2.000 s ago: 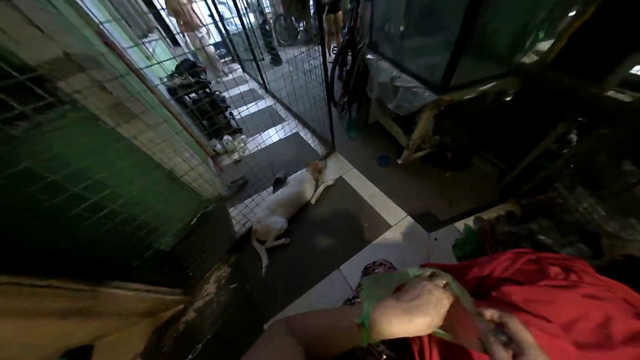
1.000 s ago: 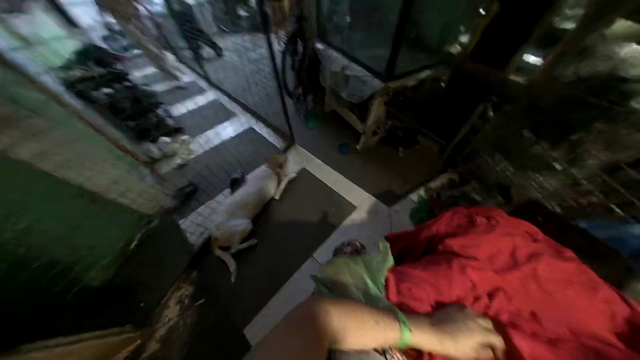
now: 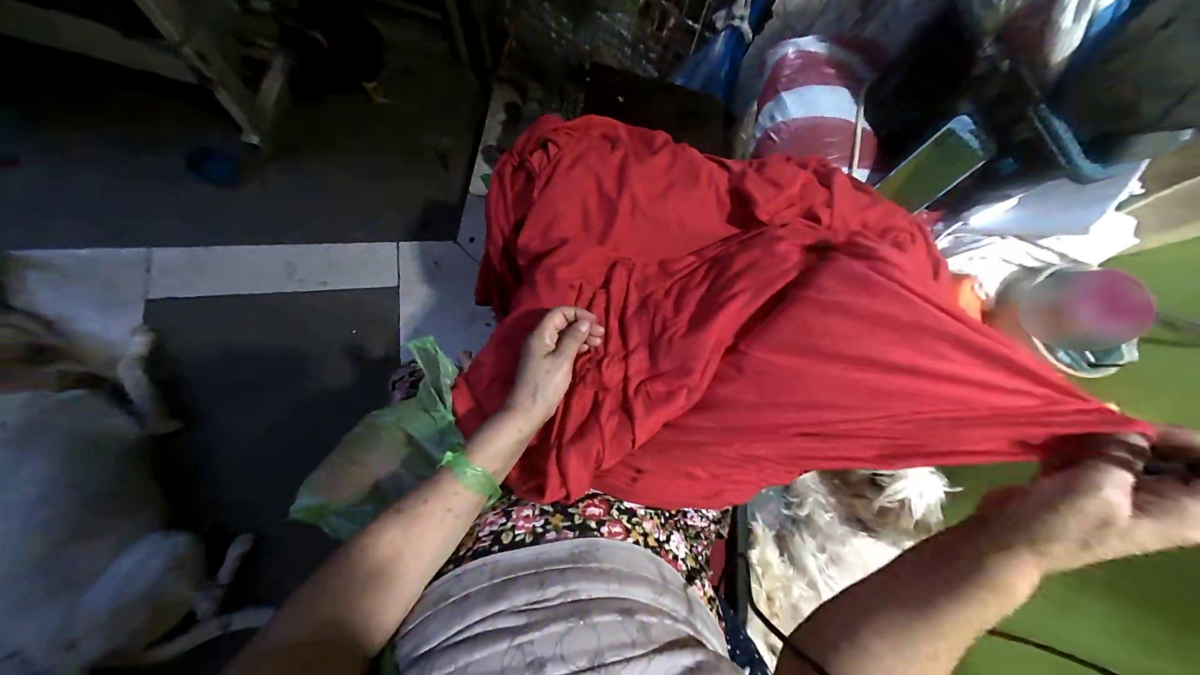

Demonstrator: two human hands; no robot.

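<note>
A large red cloth (image 3: pixel 656 328) lies bunched over my lap and stretches tight toward the right. My right hand (image 3: pixel 1116 487) grips its far right corner, with something small and dark at the fingers that I cannot make out. My left hand (image 3: pixel 553 361) rests on the cloth's left part, fingers curled; whether it pinches the fabric is unclear. From my left wrist, looped by its green handle, hangs a thin green plastic bag (image 3: pixel 375 455). Floral fabric (image 3: pixel 600 525) shows beneath the red cloth.
A white dog (image 3: pixel 75 506) lies on the tiled floor at left. Another animal with shaggy white fur (image 3: pixel 844 534) is beside me at right. Behind the cloth stand a red-and-white striped bundle (image 3: pixel 816 112) and a container with a pink top (image 3: pixel 1078 314). A blue round item (image 3: pixel 214 165) sits on the floor.
The view has swung to the right and down. My right hand, out of sight a second ago, now holds a corner of the red cloth pulled out to the right.
</note>
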